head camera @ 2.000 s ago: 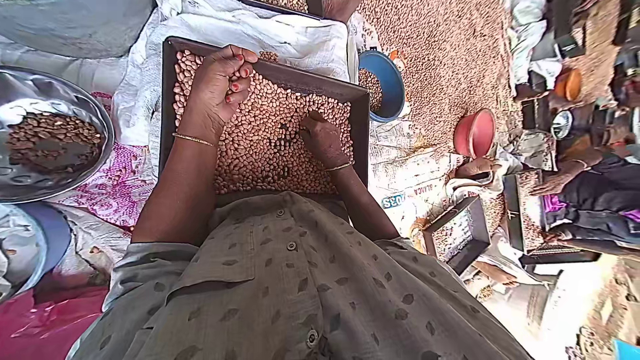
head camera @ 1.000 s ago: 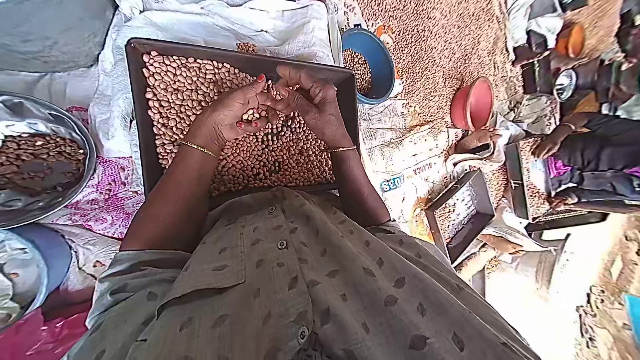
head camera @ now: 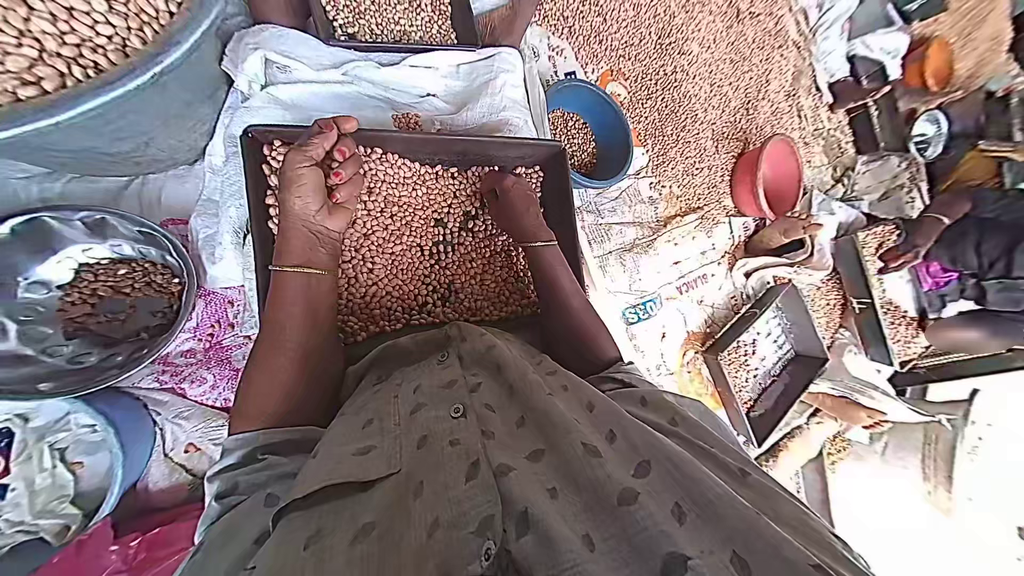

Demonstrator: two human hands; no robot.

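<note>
A dark rectangular tray [head camera: 416, 146] full of shelled peanuts [head camera: 400, 240] lies across my lap. My left hand [head camera: 320, 180] is over the tray's left part, palm turned up and fingers curled; whether nuts are inside them I cannot tell. Near the right end of the tray, my right hand [head camera: 512, 208] reaches down to the peanuts with its fingers bent, and its fingertips are hidden. A thin bangle circles each wrist. Dark patches show between the nuts near the tray's middle.
Left of me stand a metal basin [head camera: 172, 336] with dark nuts and a large grey tub [head camera: 160, 120]. A blue bowl [head camera: 612, 132] is beyond the tray's right corner. Further right are a red bucket [head camera: 780, 176], a smaller tray [head camera: 808, 360] and a person's hand [head camera: 904, 244].
One second ago my hands were together above the tray's middle. They have since parted, the left moving to the left side and the right lower toward the nuts at the right.
</note>
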